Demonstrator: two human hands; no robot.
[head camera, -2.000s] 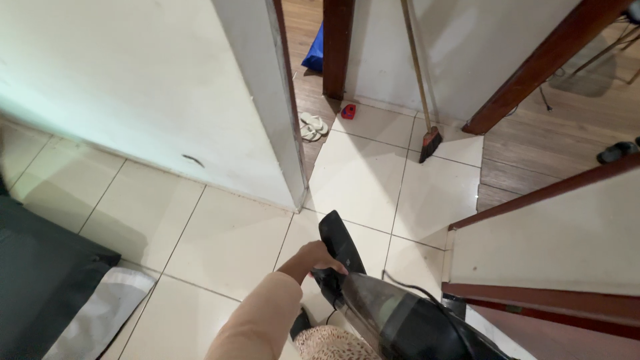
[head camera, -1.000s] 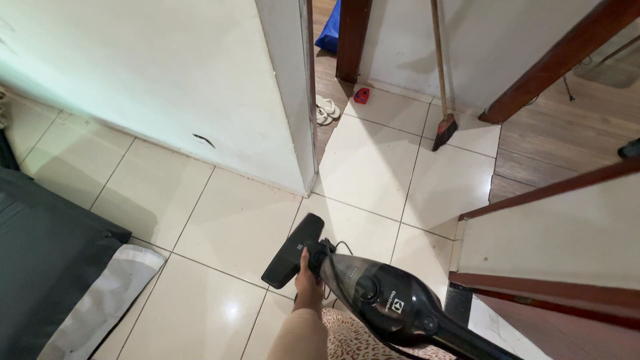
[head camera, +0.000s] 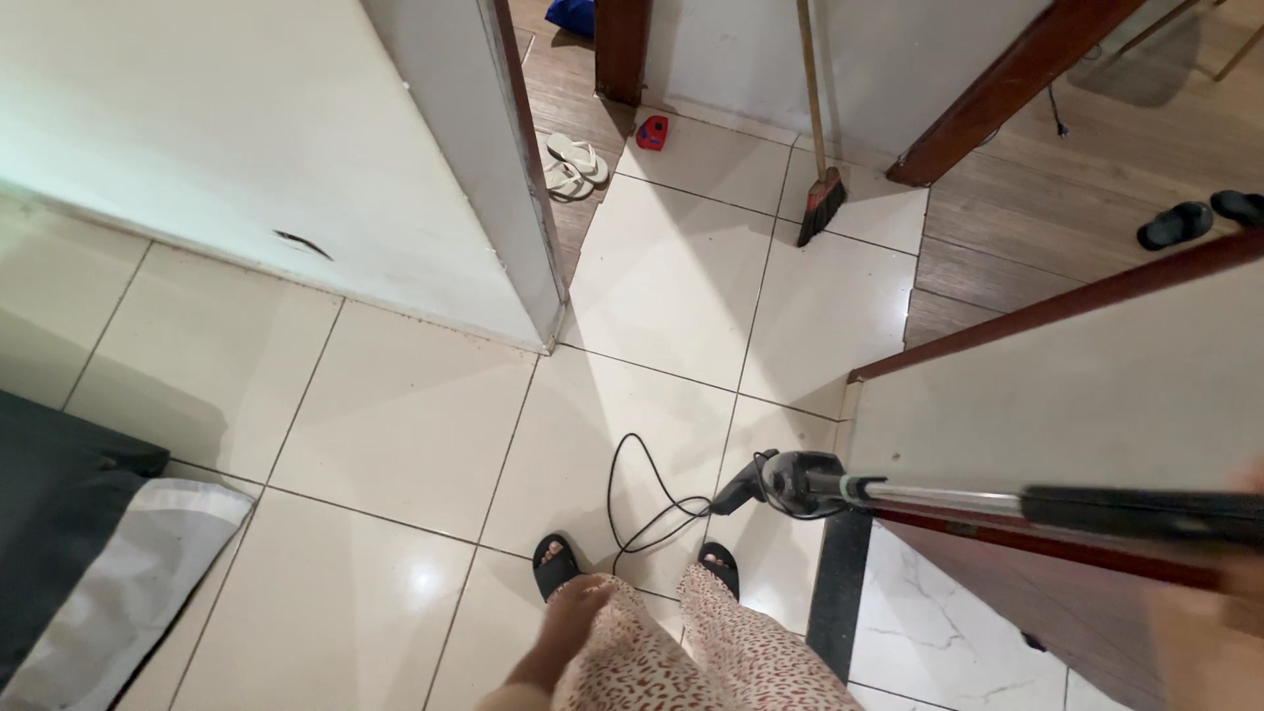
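At the right edge, my right hand (head camera: 1239, 592) is blurred and partly cut off, closed around the black handle end of an upright stick vacuum cleaner (head camera: 938, 499). Its metal tube runs left to a dark body, and the black floor nozzle (head camera: 743, 484) points down near my right foot. A thin black power cord (head camera: 617, 494) loops over the tiles in front of my feet. My left arm (head camera: 563, 642) hangs low at the bottom centre over patterned trousers; whether its fingers hold anything cannot be made out.
A broom (head camera: 822, 202) leans against the far wall, with a red object (head camera: 652, 132) left of it. White flip-flops (head camera: 576, 166) lie in the left doorway, dark sandals (head camera: 1175, 226) in the right room. A wall corner (head camera: 548, 341) juts in; dark and white fabric (head camera: 148, 553) is lower left.
My left hand, on the vacuum's nozzle earlier, has let go and dropped back. The vacuum has swung from a near, slanting position to stand at the right, its metal tube now visible.
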